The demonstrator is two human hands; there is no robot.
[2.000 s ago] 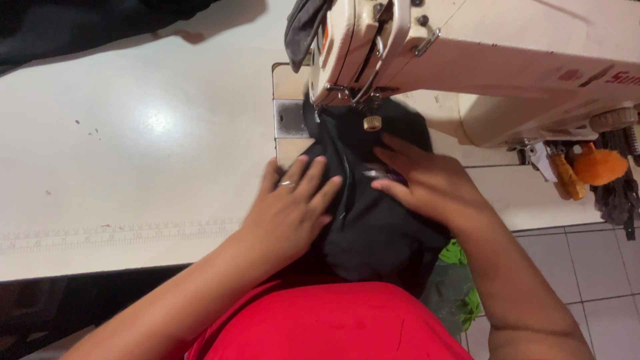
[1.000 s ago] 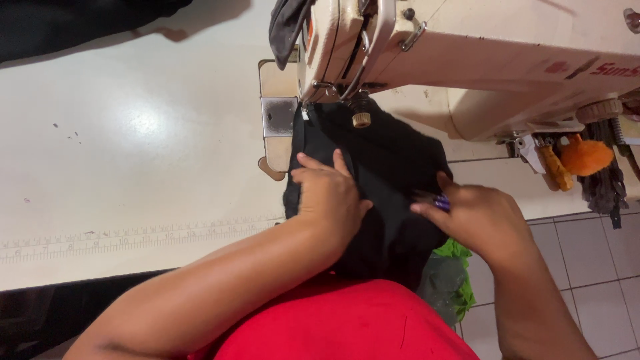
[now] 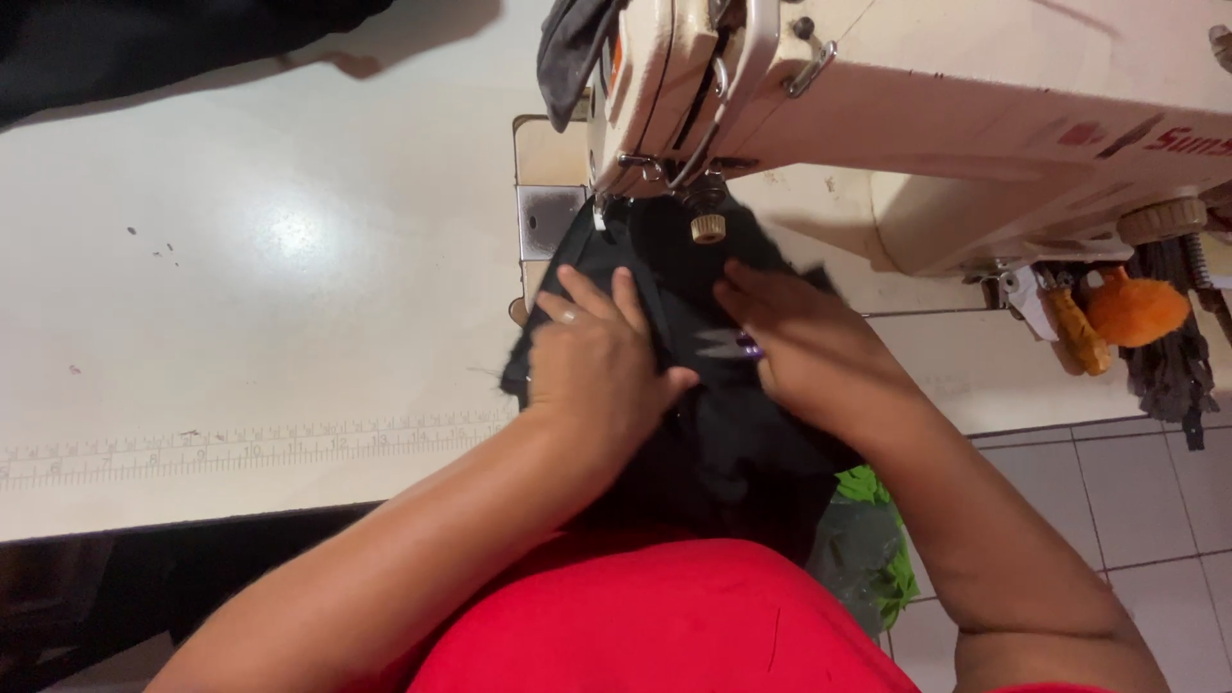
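Black fabric point(image 3: 712, 433) lies under the needle area of an industrial sewing machine point(image 3: 924, 115) and hangs over the table's front edge. My left hand point(image 3: 606, 366), with a ring on one finger, rests on the cloth with its fingers spread. To the right of it, my right hand point(image 3: 808, 337) is on the same cloth, holding small thread snips point(image 3: 731, 345) with purple handles in the palm; their blades point left. The needle and presser foot are mostly hidden by the machine head and the cloth.
A measuring scale point(image 3: 250, 454) is printed along the front of the white table point(image 3: 192, 318). Dark cloth point(image 3: 173, 48) lies at the far left. Orange fluffy trinkets point(image 3: 1136, 308) and dark strips point(image 3: 1169, 356) hang at the right. Green material in a plastic bag point(image 3: 866, 549) is below the edge.
My right hand has moved left and forward over the cloth since a second ago, still with the snips. My left hand has turned and its fingers have spread. The fabric has shifted in shape.
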